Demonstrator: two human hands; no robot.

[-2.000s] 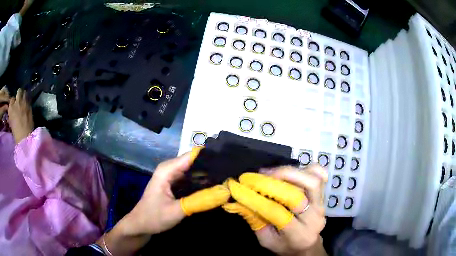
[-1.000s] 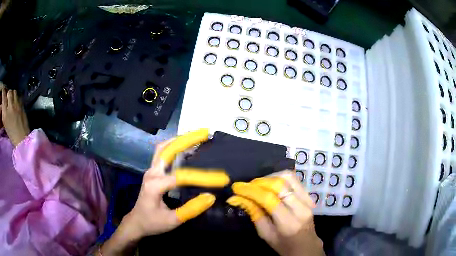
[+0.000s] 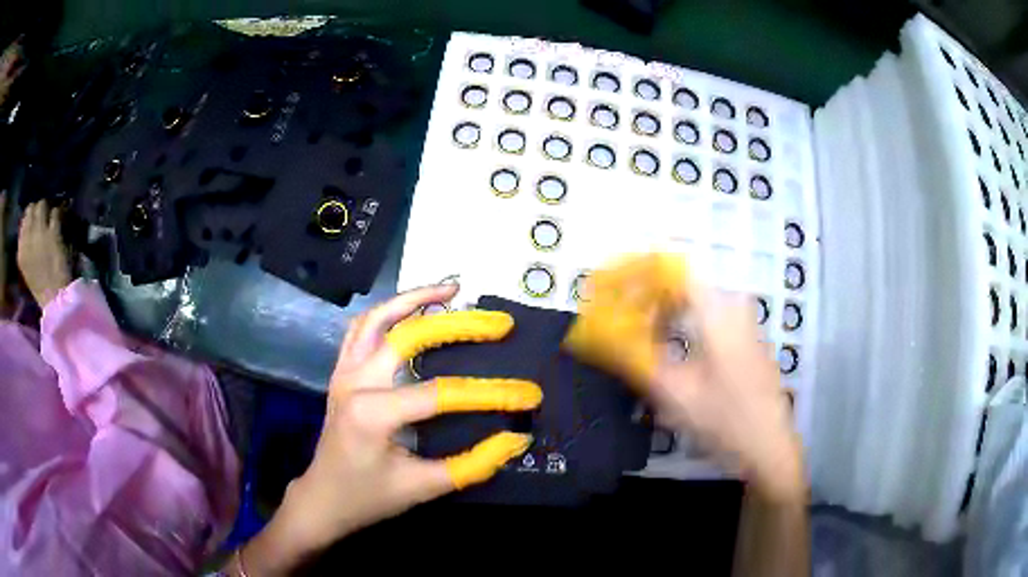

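Note:
A flat matt black panel with small white printed marks lies over the near part of the white foam parts tray and overhangs its front edge. My left hand, with yellow finger cots, holds it with spread fingers on top. My right hand is blurred over the tray and the panel's right side, its cotted fingers bunched. Whether it holds a ring cannot be seen. Round gold-rimmed parts sit in rows of pockets; some pockets are empty. The panel and hands hide part of the rows.
Black fitted panels with gold circles lie in a heap at left, over clear plastic film. A stack of foam trays stands at right. A person's hand and pink sleeve are at far left. A dark object is cut off at the top.
My right hand has moved up and right, off the panel's near part and over the tray. My left fingers now lie spread on the panel, whose printed marks show more clearly.

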